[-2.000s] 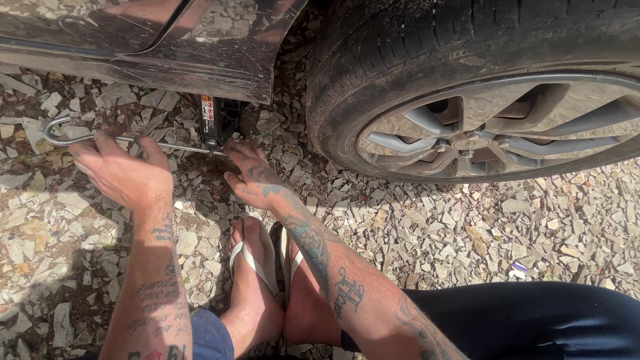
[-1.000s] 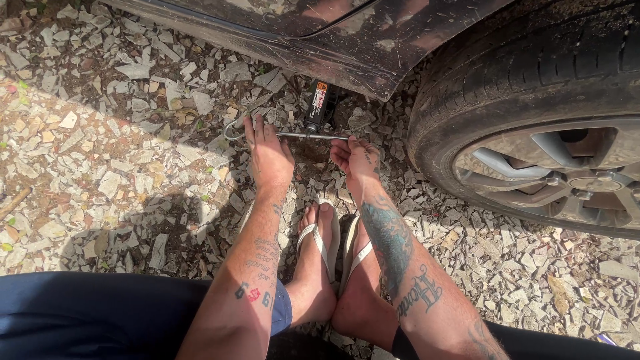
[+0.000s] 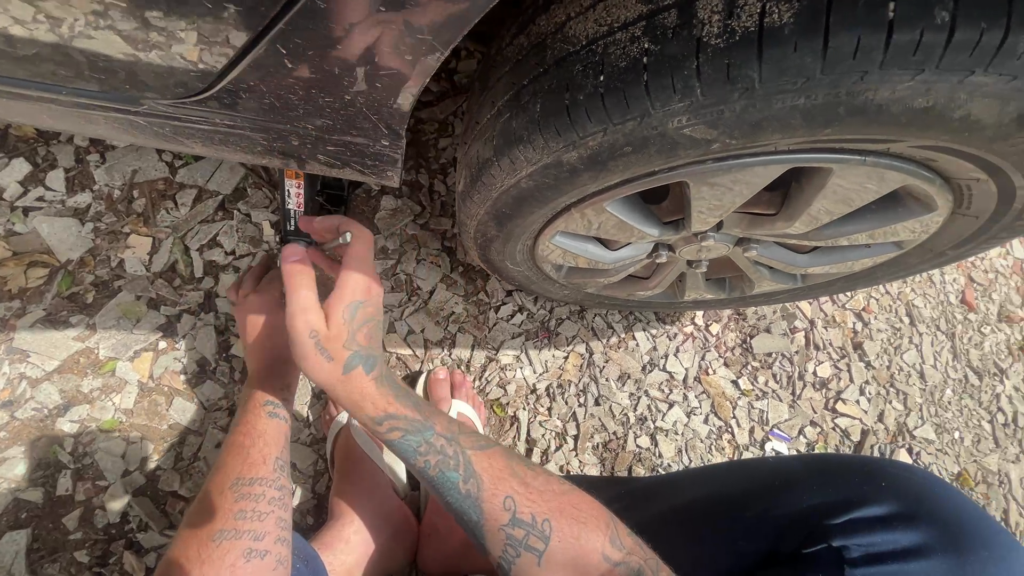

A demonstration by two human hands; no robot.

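Note:
A car jack (image 3: pixel 294 204) with a warning label stands on the stones under the car's sill. At its near end, my right hand (image 3: pixel 340 312) has its thumb and fingers around a thin metal rod (image 3: pixel 340 240), whose tip pokes out between the fingers. Close beside it on the left is my left hand (image 3: pixel 264 320), fingers curled and partly covered by the right hand; what it grips is hidden. Most of the rod, including its hooked end, cannot be seen.
A dark, dirty car sill (image 3: pixel 320 152) runs above the hands. To the right is a tyre (image 3: pixel 512 200) on an alloy wheel (image 3: pixel 696 248) with its nuts in place. Broken stone chips (image 3: pixel 640 376) cover the ground around my sandalled feet (image 3: pixel 376 456).
My hands have come together at the jack's near end, the right one now overlapping the left. The hooked rod end, visible at the left before, is out of sight. The view has shifted.

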